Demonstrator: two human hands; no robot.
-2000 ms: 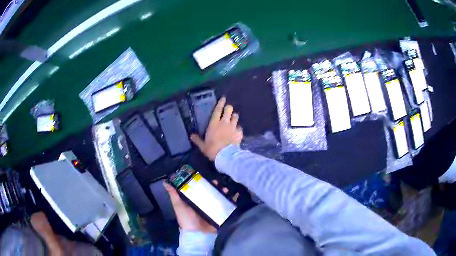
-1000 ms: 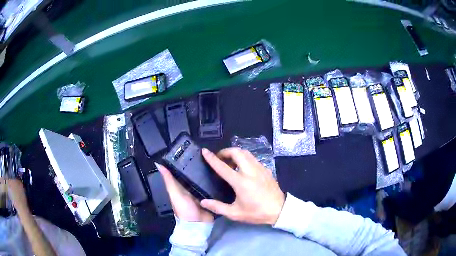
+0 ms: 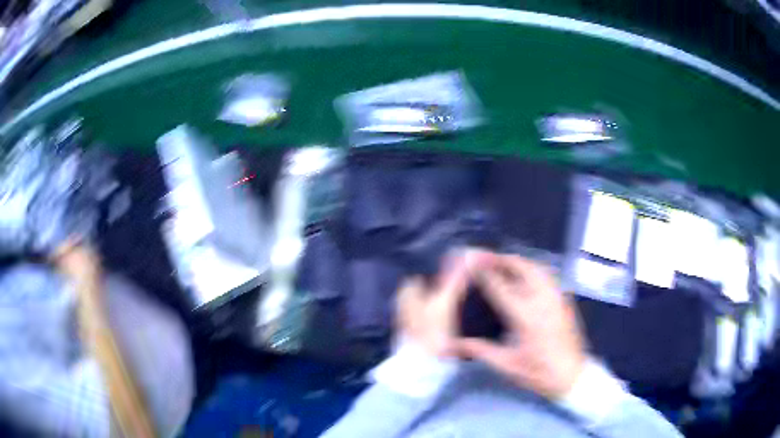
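The view is strongly blurred. My left hand (image 3: 425, 315) and my right hand (image 3: 543, 329) are together at the lower middle, fingers around a dark closed unit (image 3: 481, 316). Its outline is mostly hidden by the fingers. Dark back covers (image 3: 369, 291) lie on the black mat left of my hands, and more lie above them, too blurred to separate. Open units with white faces (image 3: 609, 227) lie on bubble bags on the mat to the right.
The green belt (image 3: 513, 60) crosses behind, carrying open units on bubble bags (image 3: 406, 120). A white bench machine (image 3: 227, 214) and a long plastic-covered strip (image 3: 286, 257) stand left. Another person's arm (image 3: 98, 334) is at the far left.
The view has swung left, so the bench things appear further right. Both hands still hold the dark unit, now tilted so that its broad face no longer shows clearly.
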